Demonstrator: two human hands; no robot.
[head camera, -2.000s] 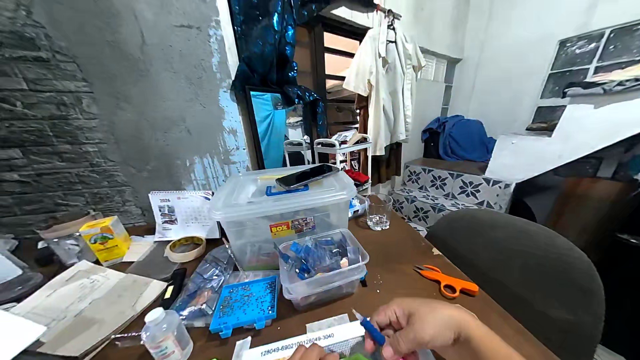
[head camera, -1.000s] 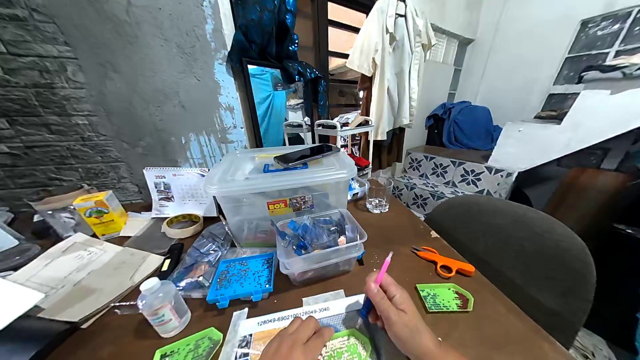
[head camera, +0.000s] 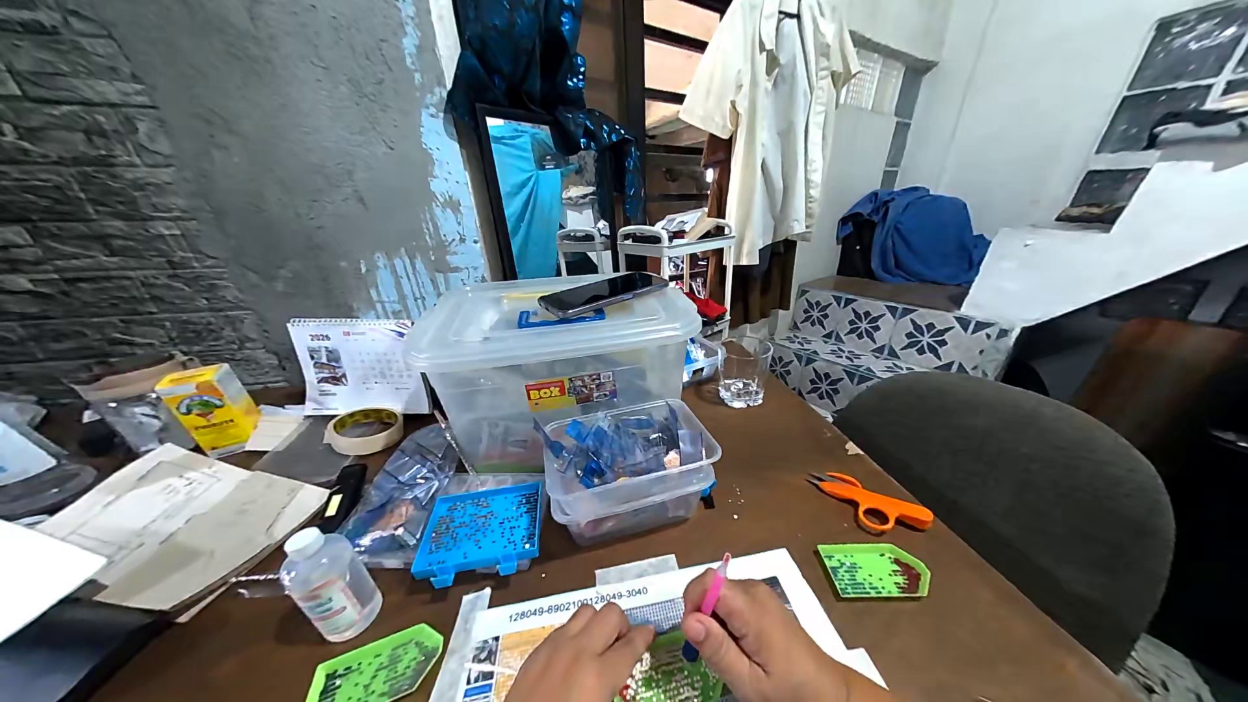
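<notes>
My right hand (head camera: 756, 634) grips a pink and blue pen-shaped applicator (head camera: 715, 595), its pink end up and its blue end low over a green tray of beads (head camera: 671, 673). My left hand (head camera: 583, 653) rests on a printed diamond-painting sheet (head camera: 507, 624), its fingertips at the tray's left side; whether it holds the tray is hard to tell. A second green bead tray (head camera: 378, 665) lies left of the sheet, and a third green tray (head camera: 875, 570), with dark red beads at one end, lies to the right.
Orange-handled snips (head camera: 871, 502) lie right of a small clear tub (head camera: 634, 468) of blue bags. Behind stands a large lidded plastic box (head camera: 565, 361) with a phone (head camera: 603, 293) on top. A blue bead case (head camera: 483, 529), a plastic bottle (head camera: 331, 585) and a drinking glass (head camera: 746, 370) are about.
The pink end of the applicator has come into sight since two seconds ago, when the blue part showed. The view has tilted down, and more of the sheet and trays shows.
</notes>
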